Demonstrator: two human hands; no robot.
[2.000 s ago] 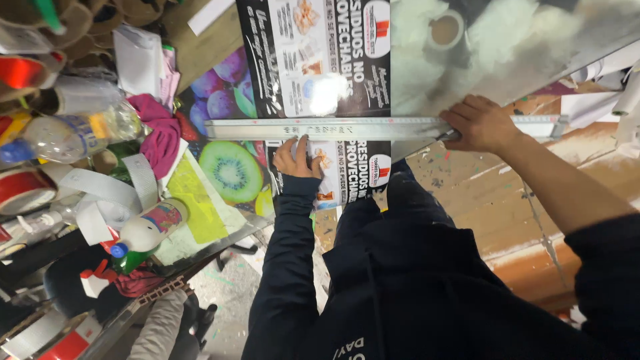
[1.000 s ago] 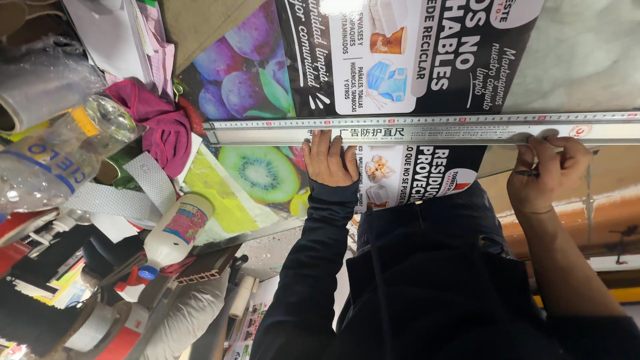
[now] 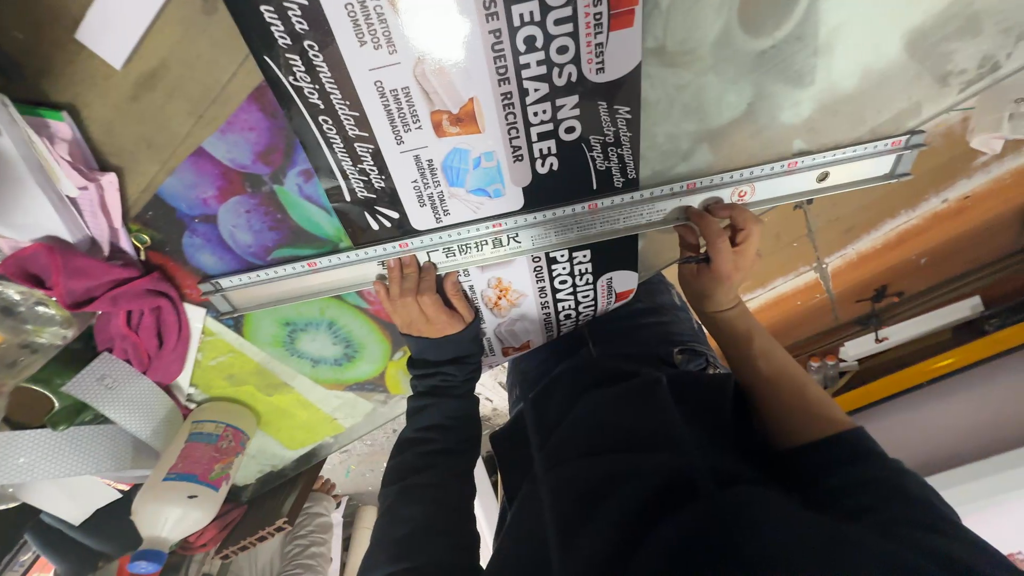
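A long metal straightedge ruler [image 3: 560, 220] with a printed scale lies across a printed vinyl sheet [image 3: 448, 104] on the table. My left hand [image 3: 424, 296] rests flat near its left part, fingertips on the lower edge. Farther right, my right hand [image 3: 716, 252] touches the ruler's lower edge with its fingers bent; a small dark slim tool [image 3: 694, 259] is held in it, its kind hard to tell. Printed plums [image 3: 248, 184] and a kiwi slice [image 3: 316, 340] show on the surface beneath the ruler's left end.
At the left stand a white plastic bottle with a blue cap [image 3: 192, 480], a magenta cloth [image 3: 128, 308], a clear plastic bottle [image 3: 36, 328] and textured strips [image 3: 128, 400]. Another person's hand [image 3: 324, 486] and sleeve show below the table edge. A yellow bar [image 3: 936, 368] lies low right.
The view has shifted and turned, so the ruler looks more slanted. Both hands remain at the ruler; my right hand sits nearer my left than one second ago.
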